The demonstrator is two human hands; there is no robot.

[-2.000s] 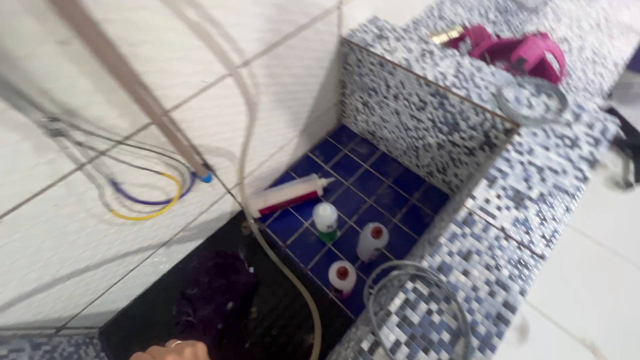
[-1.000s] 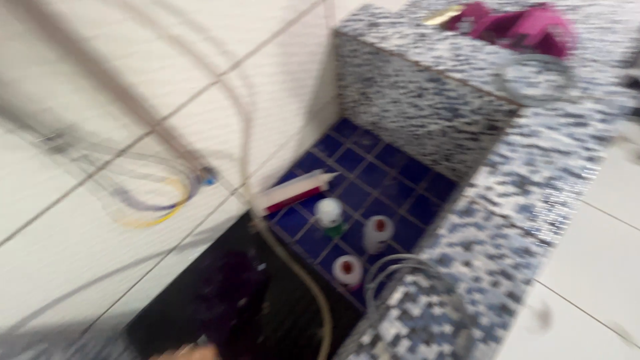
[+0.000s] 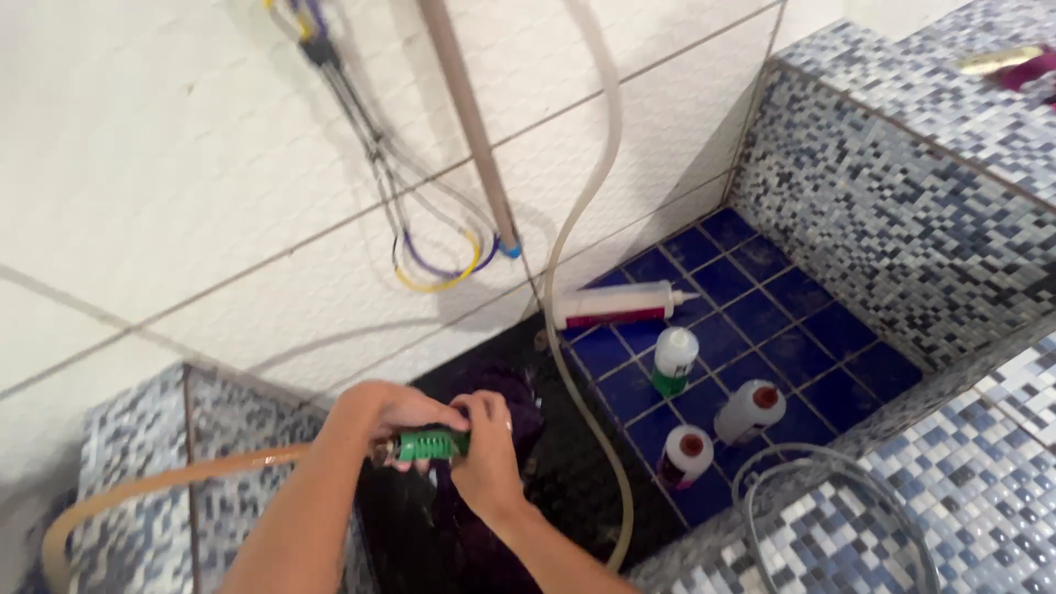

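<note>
Both bare hands meet above a black basin floor (image 3: 396, 528) at the lower middle. My left hand (image 3: 404, 412) is closed around a green hose nozzle (image 3: 429, 445) at the end of an orange-tan hose (image 3: 206, 469), which runs off to the left. My right hand (image 3: 491, 454) grips the far end of the nozzle; a ring shows on one finger. Below and behind the hands lies a wet dark purple cloth (image 3: 524, 412). Parts of the nozzle are hidden by the fingers.
On blue tiles (image 3: 775, 330) stand a white-and-green bottle (image 3: 676, 361) and two red-capped bottles (image 3: 749, 412), (image 3: 686, 455); a nozzle-tipped bottle (image 3: 619, 304) lies by the wall. A pale hose (image 3: 590, 404) crosses the basin. A clear coiled tube (image 3: 747, 503) rests on the mosaic ledge (image 3: 982, 462).
Both hands are now in full view, holding the green nozzle; earlier only part of one hand showed at the bottom edge. The view has shifted left.
</note>
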